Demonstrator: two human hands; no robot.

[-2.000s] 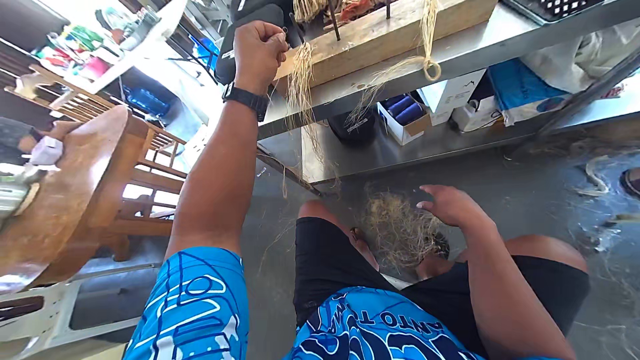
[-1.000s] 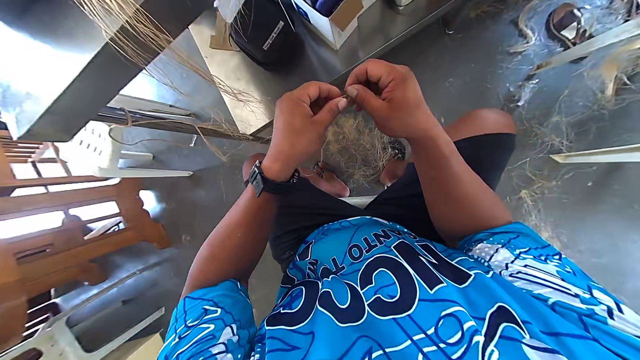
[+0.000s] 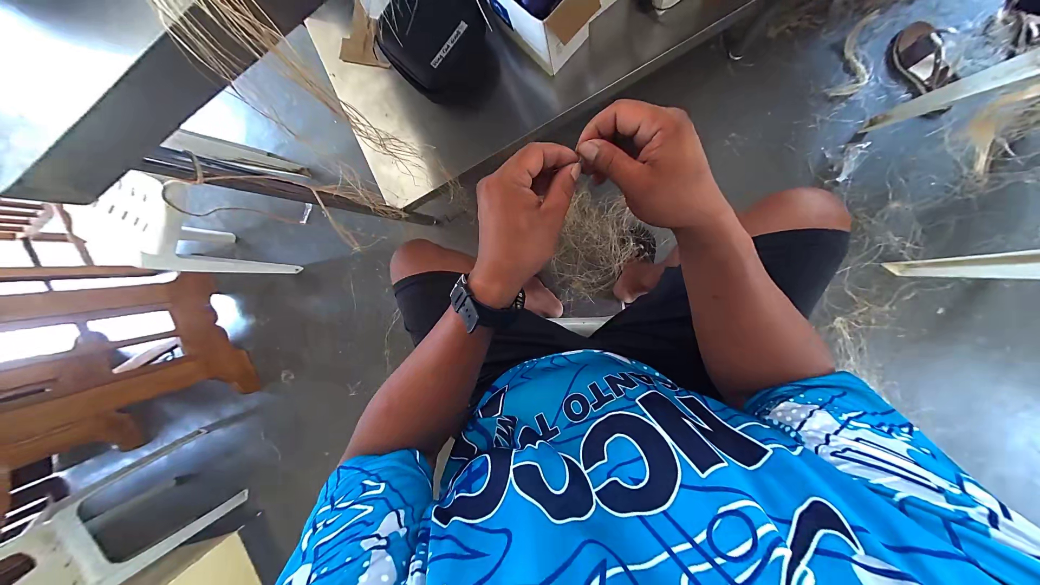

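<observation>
My left hand (image 3: 526, 213), with a dark watch on its wrist, and my right hand (image 3: 654, 166) meet above my lap, thumbs and forefingers pinched tip to tip. Between the fingertips is something too thin to make out clearly; it looks like a fibre strand. Pale, dry fibre strands (image 3: 366, 130) hang from the metal table's edge at the upper left. A tangled heap of loose fibres (image 3: 597, 244) lies on the floor between my feet, below my hands.
A metal lower shelf (image 3: 520, 114) holds a black case (image 3: 435, 49) and an open carton (image 3: 561, 45). White plastic chairs (image 3: 130, 219) and wooden furniture (image 3: 122, 349) stand left. A sandal (image 3: 920, 58) and scattered fibres (image 3: 861, 313) lie on the floor at right.
My left hand was up at the fibres by the wooden block; it has come down to my right hand over my lap. The view has shifted strongly.
</observation>
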